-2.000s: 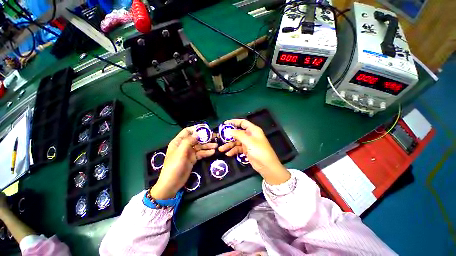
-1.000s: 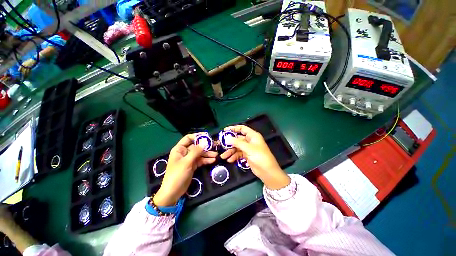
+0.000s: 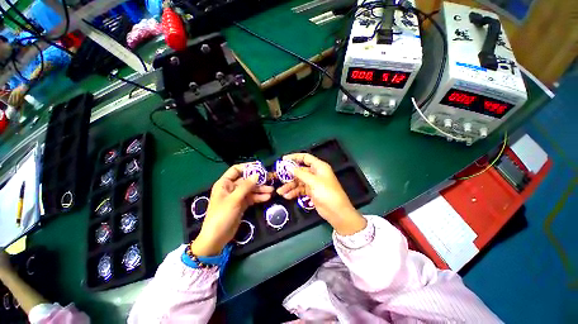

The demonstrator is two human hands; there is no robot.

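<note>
My left hand [image 3: 229, 201] holds a round watch head [image 3: 255, 173] between thumb and fingers. My right hand [image 3: 321, 190] holds a second watch head [image 3: 286, 169] the same way. Both discs have shiny rims and purple-white faces. They are side by side, a little apart, above the front compartment tray [image 3: 345, 166]. In that tray's pockets lie a disc with a pale face [image 3: 277, 216], a bright ring at the left [image 3: 200, 207], another ring partly behind my left wrist, and a disc partly covered by my right hand.
A black fixture [image 3: 212, 95] stands behind the tray. Two power supplies [image 3: 380, 60] stand at right rear, with a red bin [image 3: 437, 218] at right. A disc-filled tray [image 3: 118, 212], another tray [image 3: 66, 145], a sheet with a pen [image 3: 21, 201] and another person's arm [image 3: 22, 288] are at left.
Both hands stay over the tray and keep hold of the discs. The discs' faces look slightly tilted compared with before. The view has shifted a little.
</note>
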